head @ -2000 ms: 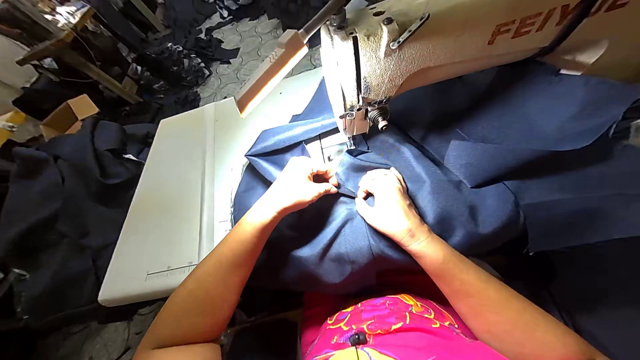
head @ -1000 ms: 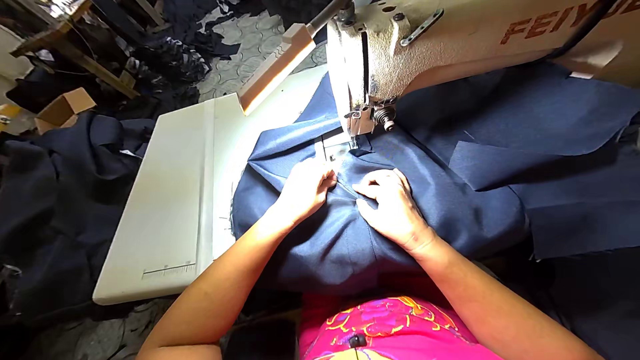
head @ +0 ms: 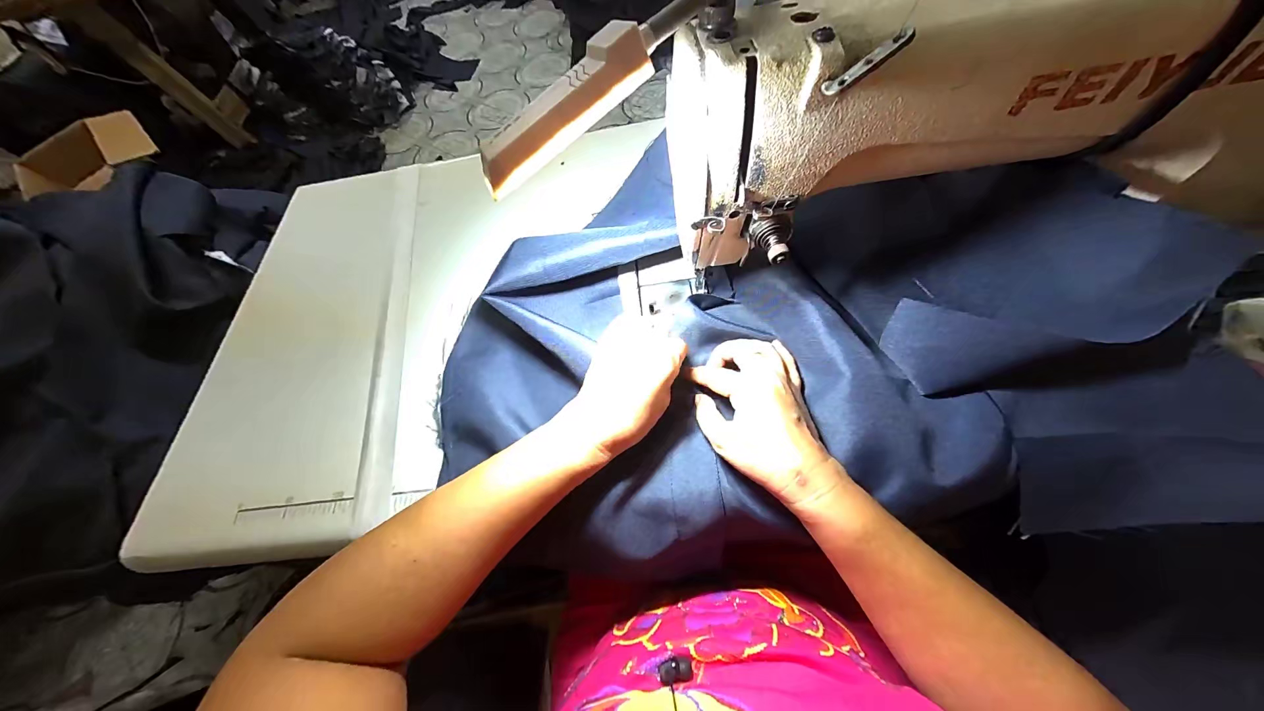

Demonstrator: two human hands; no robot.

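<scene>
Navy blue woven fabric lies in folds over the bed of an industrial sewing machine. Part of it runs beneath the presser foot, beside the metal needle plate. My left hand grips the fabric just in front of the plate, its fingers curled and brightly lit. Close on its right, my right hand pinches a fold of the same fabric between thumb and fingers. The two hands nearly touch. Both fingertips are partly hidden by the cloth and by glare.
A lit lamp hangs over the white table, left of the machine head. Dark fabric is heaped at the far left, near an open cardboard box. Fabric scraps lie on the tiled floor behind. More navy panels spread to the right.
My left hand has shifted slightly relative to the needle plate, and its fingers look more closed. My right hand keeps its grip close by on the fabric.
</scene>
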